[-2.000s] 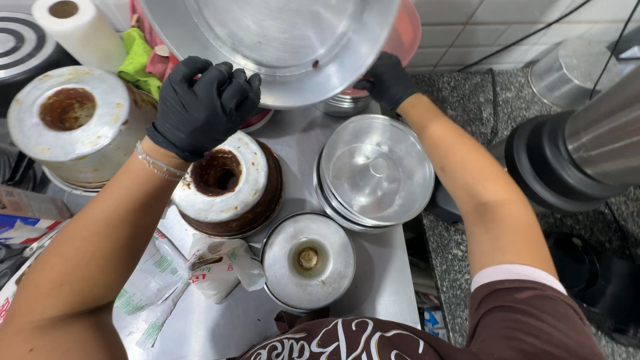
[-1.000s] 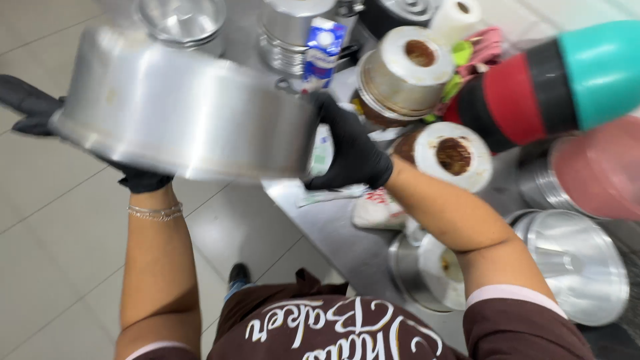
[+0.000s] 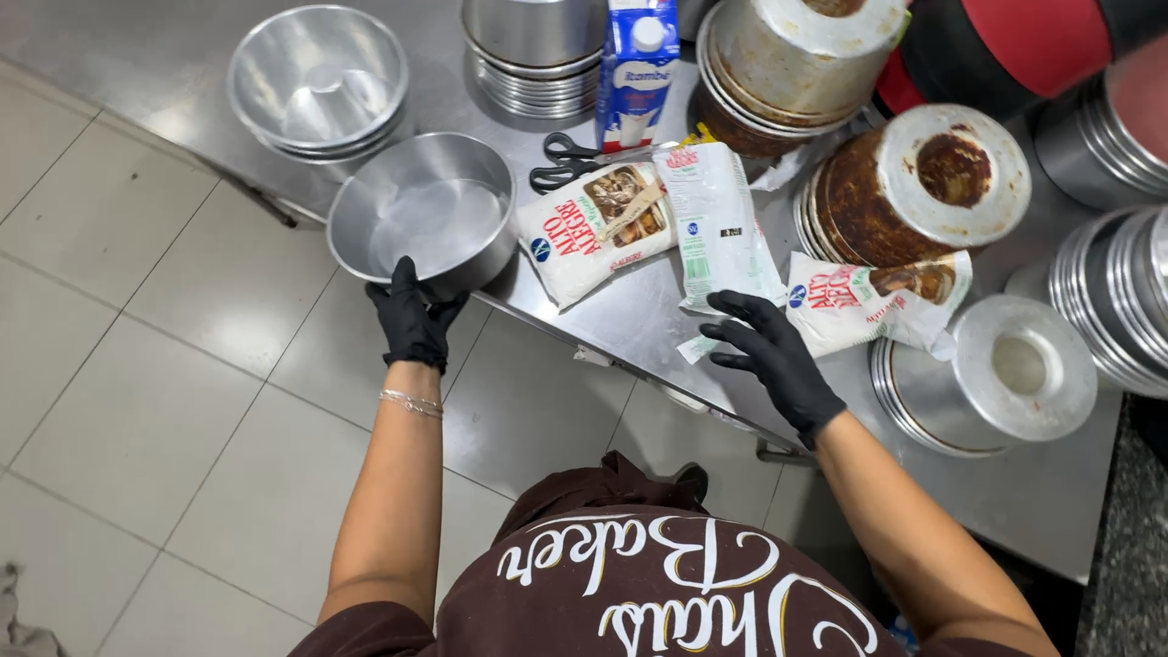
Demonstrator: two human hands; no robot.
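Observation:
My left hand (image 3: 411, 315), in a black glove, grips the near wall of a round aluminium cake pan (image 3: 429, 205), which sits upright at the front edge of the steel table, its fingers partly hidden by the wall. Just behind it is a stack of aluminium tube pans (image 3: 319, 82). My right hand (image 3: 762, 351), also gloved in black, is empty with its fingers apart over the table edge, by a white plastic packet (image 3: 721, 219). Printed sugar-type packets lie on both sides, one on the left (image 3: 598, 228) and a crumpled one on the right (image 3: 876, 297).
Black-handled scissors (image 3: 566, 164) lie by a blue milk carton (image 3: 636, 82). Behind stand stacked round pans (image 3: 538, 73) and stained tube pans (image 3: 785, 73). At right are a browned tube pan (image 3: 912, 182), a clean one (image 3: 1013, 374) and more stacked pans (image 3: 1113, 283). Tiled floor lies at left.
The large round pan held in both hands is now at the table's front edge, in my left hand only. My right hand has let go of it. The view has swung towards the left end of the table.

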